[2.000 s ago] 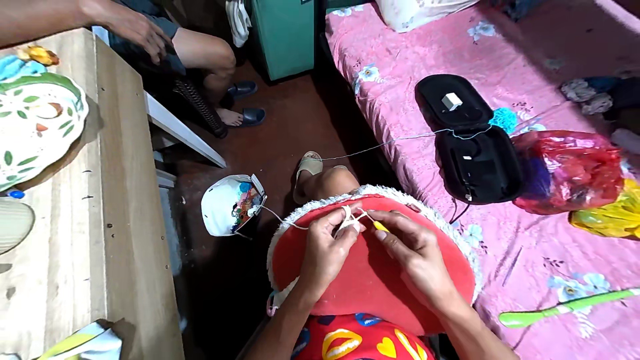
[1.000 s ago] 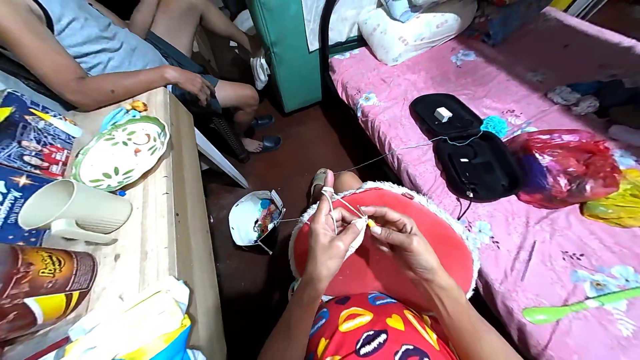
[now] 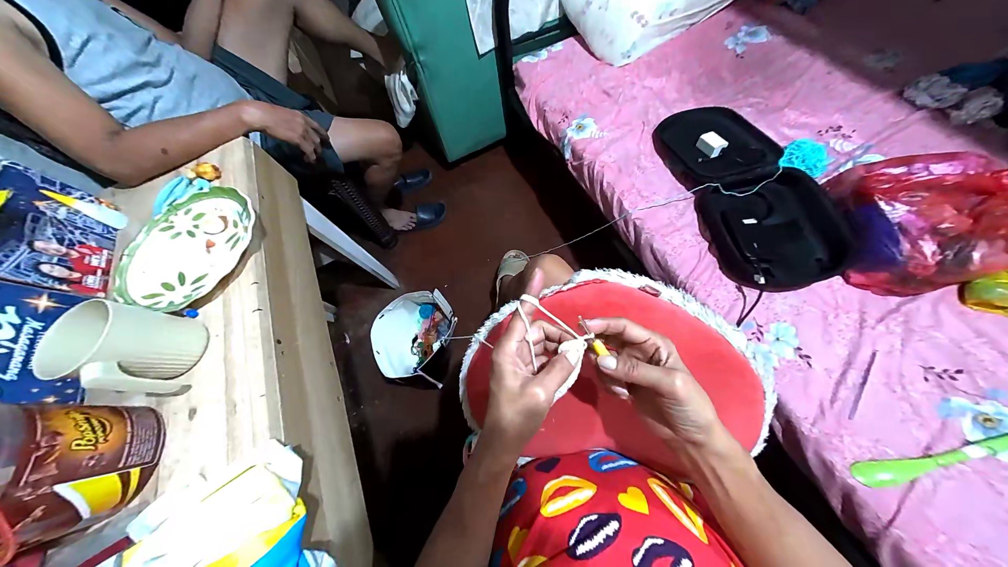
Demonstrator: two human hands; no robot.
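Observation:
White yarn loops around the raised index finger of my left hand (image 3: 524, 378), whose thumb and fingers pinch a small white crocheted piece (image 3: 572, 354). My right hand (image 3: 657, 374) grips a crochet hook with a yellow handle (image 3: 601, 347), its tip at the edge of that piece. Both hands are over a round red cushion (image 3: 614, 417) with a fluffy white rim, on my lap. Left of the cushion, a white container (image 3: 396, 335) on the floor holds colourful small items, and a strand runs from it towards my hands.
At left, a wooden table (image 3: 272, 315) bears a plastic mug (image 3: 126, 342), a leaf-patterned dish (image 3: 189, 248) and a jar (image 3: 87, 465). A person (image 3: 157, 94) sits beyond it. On the pink-sheeted bed (image 3: 827, 346) lie an open black case (image 3: 776, 228), blue yarn (image 3: 805, 158) and a red plastic bag (image 3: 929, 220).
My left index finger has straightened upward, with the yarn spread in a wider loop than two seconds ago. The view has shifted left, bringing in the mug, the jar and more of the seated person.

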